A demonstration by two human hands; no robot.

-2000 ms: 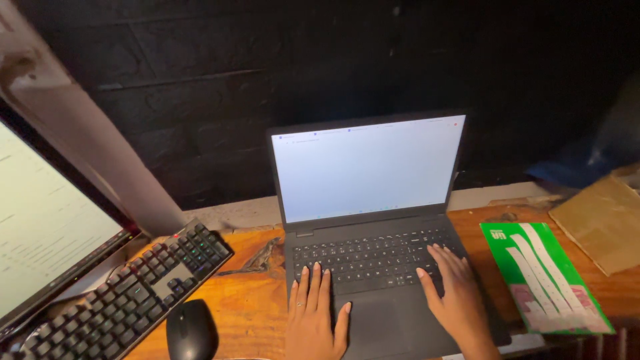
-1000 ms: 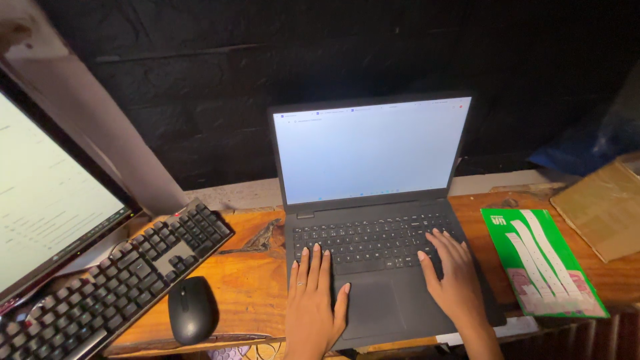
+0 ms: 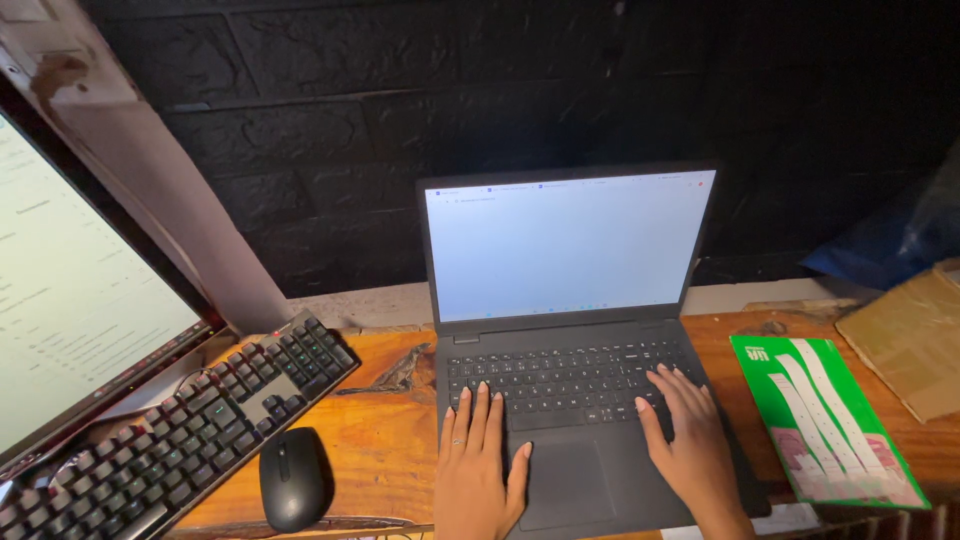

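A dark laptop (image 3: 562, 450) stands unfolded on the wooden desk, its lit screen (image 3: 566, 247) showing a mostly blank browser page. My left hand (image 3: 478, 465) rests on the left of the laptop's keyboard and palm rest, fingers apart, a ring on one finger. On the keyboard's right side lies my right hand (image 3: 688, 442), its fingers spread over the keys and the thumb off to the left. The touchpad (image 3: 566, 484) shows between the two hands. Neither hand holds anything.
A black mouse (image 3: 292, 480) sits left of the laptop, beside a backlit keyboard (image 3: 195, 427) and a lit monitor (image 3: 75, 277). To the right lie a green booklet (image 3: 772, 397) with white strips and a piece of cardboard (image 3: 915, 337). A dark brick wall (image 3: 337, 150) rises behind.
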